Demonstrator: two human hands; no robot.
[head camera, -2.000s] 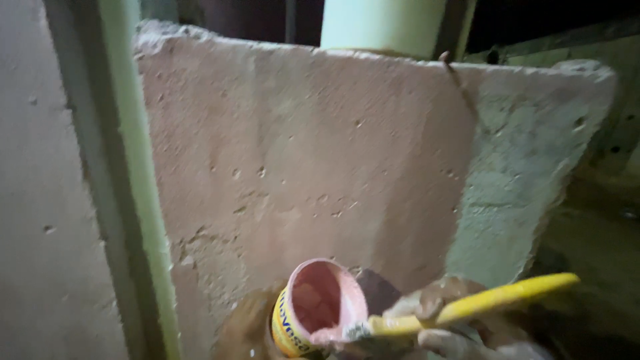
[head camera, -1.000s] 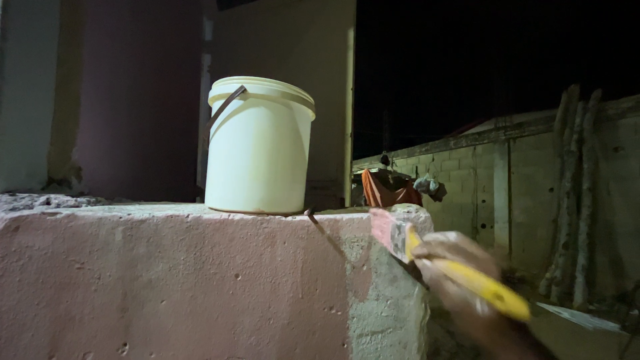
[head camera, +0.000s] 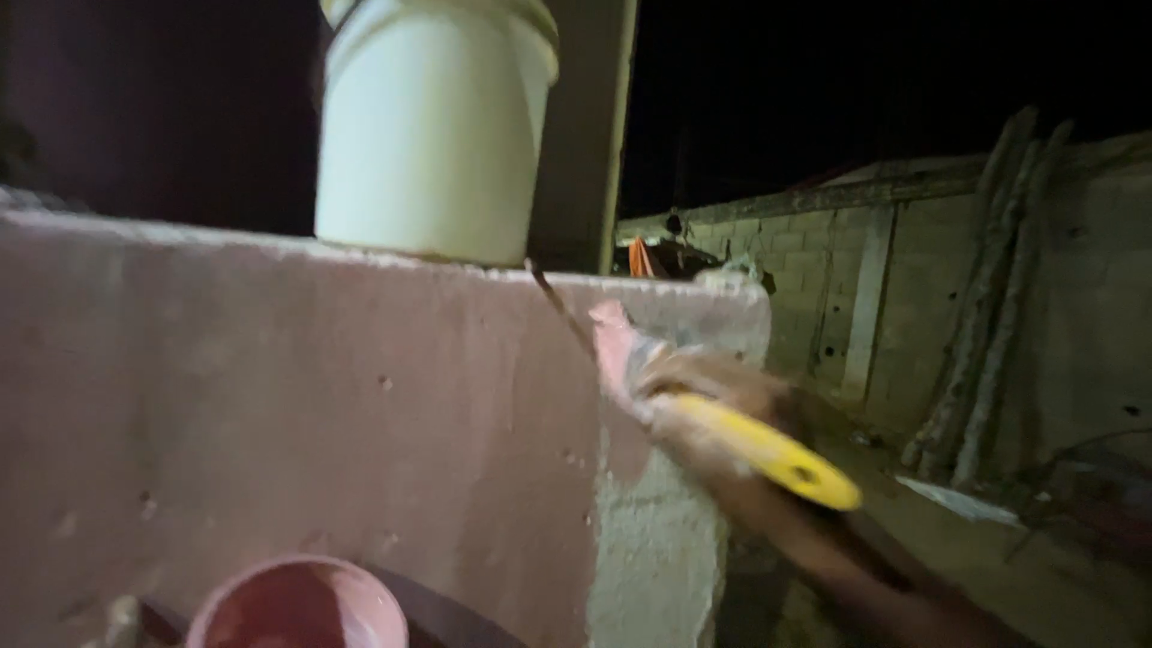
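Observation:
My right hand (head camera: 720, 387) is closed around a paintbrush with a yellow handle (head camera: 774, 450). Its pink-coated bristles (head camera: 614, 346) are against the upper part of a concrete wall (head camera: 360, 387), near the border between pinkish paint and a bare grey strip (head camera: 657, 549) at the right end. At the bottom edge is the open paint container (head camera: 297, 603), pink inside. Beside it on the left, a blurred bit of what looks like my left hand (head camera: 121, 621) shows; most of that hand is out of frame.
A white plastic bucket (head camera: 432, 135) stands on the wall's top. Near its base a thin dark rod (head camera: 558, 301) slants down the wall face. Beyond the wall's right end are a block wall (head camera: 801, 252), leaning wooden poles (head camera: 990, 315), and an orange cloth (head camera: 641, 258).
The brush went from the paint container up to the wall's top right corner, and is now lower on the wall face. The view has tilted up, then partly down again.

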